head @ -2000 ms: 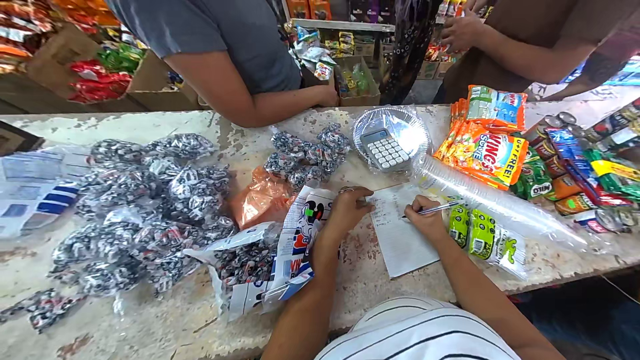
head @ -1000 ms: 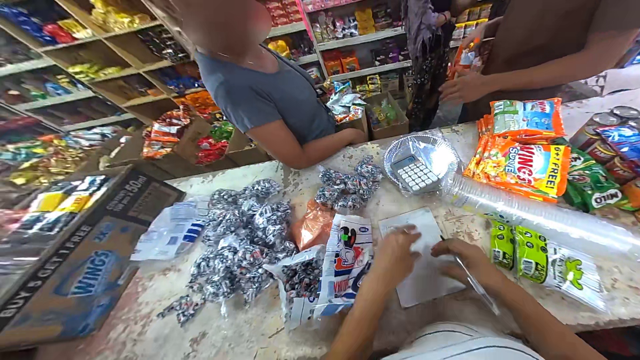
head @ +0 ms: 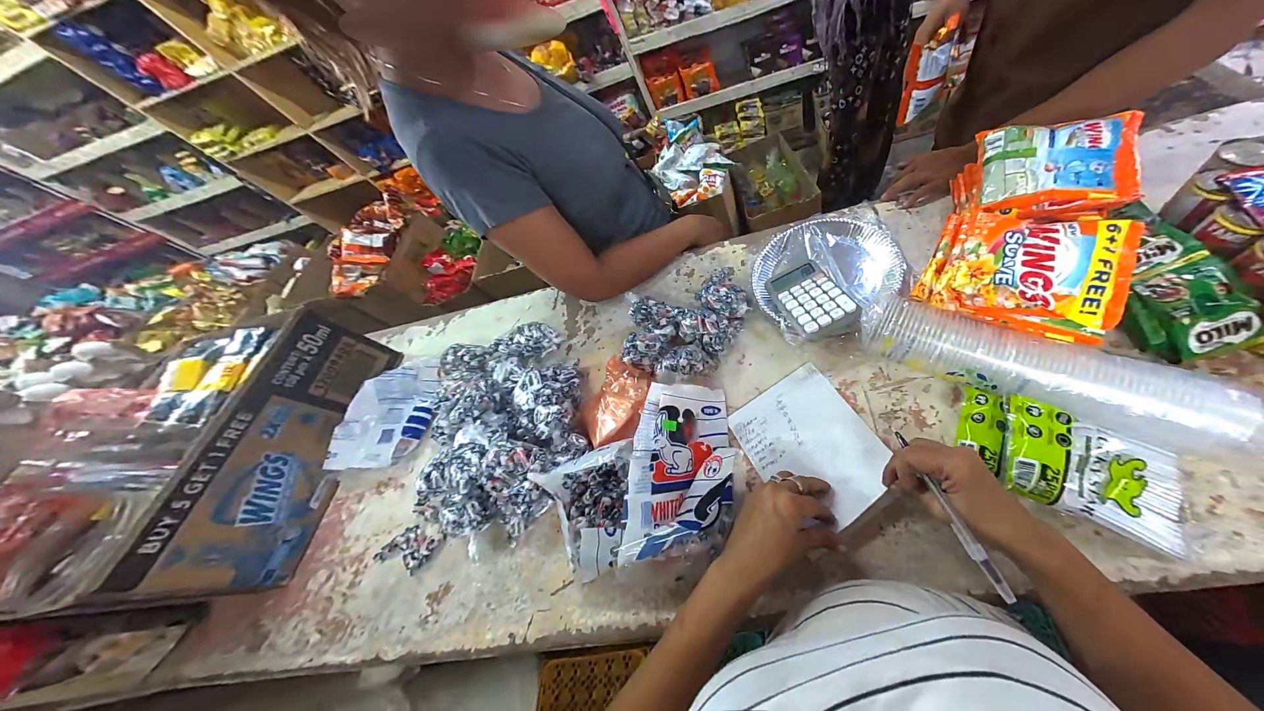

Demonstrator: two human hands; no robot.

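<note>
A sheet of white paper (head: 812, 444) with handwriting lies on the worn counter. My left hand (head: 785, 518) rests on its lower left part, a ring on one finger, fingers somewhat bent. At the sheet's lower right edge, my right hand (head: 948, 484) holds a clear ballpoint pen (head: 968, 543) and touches the paper. Left of my left hand stands an opened candy bag (head: 676, 464), beside an orange packet (head: 619, 400) and bundles of wrapped candies (head: 513, 425). A calculator (head: 812, 299) sits on plastic-wrapped foil plates (head: 874, 252) beyond the paper.
Stacked clear plastic cups (head: 1076, 370), green-labelled packs of straws (head: 1106, 474) and orange detergent packets (head: 1037, 267) lie at the right. A cardboard box (head: 257, 484) stands at the left. A person in a grey shirt (head: 533, 148) leans on the far edge; another person's hand (head: 928, 176) is farther right.
The view has swung to the left, bringing the cardboard box in. The pen tip was over the sheet two seconds ago; now the pen slants back toward my body. My left hand has shifted down the paper.
</note>
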